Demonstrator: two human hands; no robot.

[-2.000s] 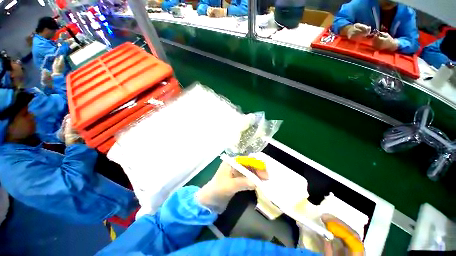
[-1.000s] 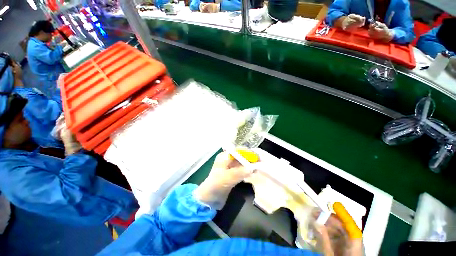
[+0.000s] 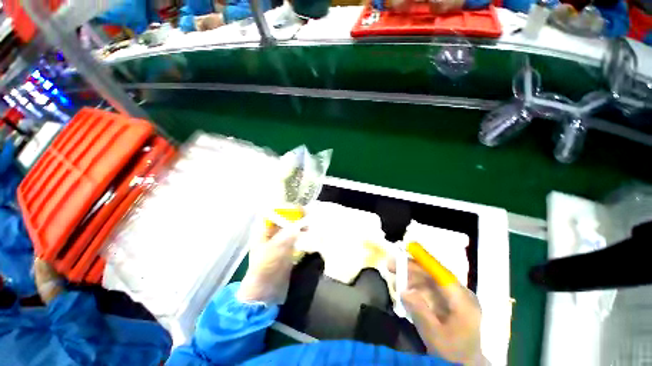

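Note:
My left hand [image 3: 270, 261], in a thin pale covering, is closed on a yellow piece [image 3: 287, 214] with a short white part beside it. My right hand [image 3: 442, 307] holds another yellow piece [image 3: 431, 264], slanting down to the right, with a slim white part [image 3: 402, 279] at its fingers. Both hands are over the near side of the white fixture blocks [image 3: 343, 236], which lie on a black base [image 3: 394, 214] inside a pale frame [image 3: 493, 286]. Blur and glare hide the details between the hands.
A clear bag of small parts [image 3: 300, 179] lies beyond my left hand. Blister trays [image 3: 193, 221] and red-orange trays [image 3: 86, 179] are stacked left, with a person's hand at them. Clear branched plastic parts [image 3: 561, 107] lie ahead right. A black cylindrical tool [image 3: 593, 270] hangs at right.
The view has turned right. The hands have come apart from the long white bar seen across them two seconds ago; each still has a yellow piece. The black tool has come into view.

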